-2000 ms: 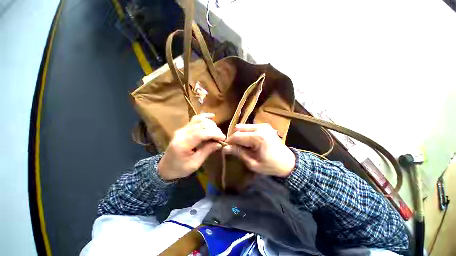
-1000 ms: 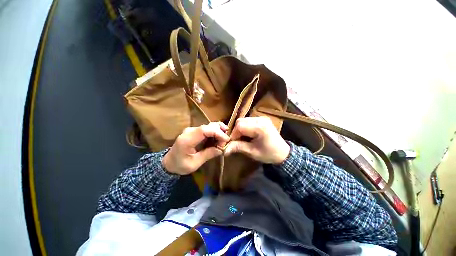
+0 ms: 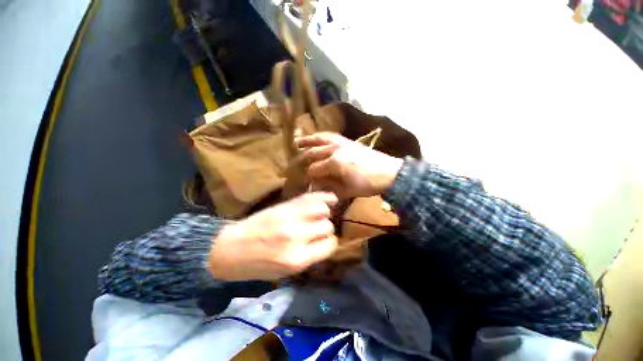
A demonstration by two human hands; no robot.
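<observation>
A tan-brown tote bag (image 3: 243,158) lies on my lap with its open mouth towards the bench. A thin bag handle (image 3: 303,70) stands up from it, blurred. My left hand (image 3: 282,236) is curled on the near part of the bag's mouth, fingers bent, gripping the bag. My right hand (image 3: 349,166) lies across the bag beyond my left hand, with its fingers by the handle base. It is blurred, and whether it grips anything is unclear. The hands and sleeve hide much of the mouth.
The long white bench (image 3: 493,92) runs along the right. Small blurred items lie at its far left end, and reddish items at the top right corner. A dark walkway (image 3: 113,162) with yellow lines is on the left.
My hands have left their thumb-to-thumb pinch. My right hand moved up over the bag mouth, my left stays lower. The right handle loop, hammer and red strip no longer show.
</observation>
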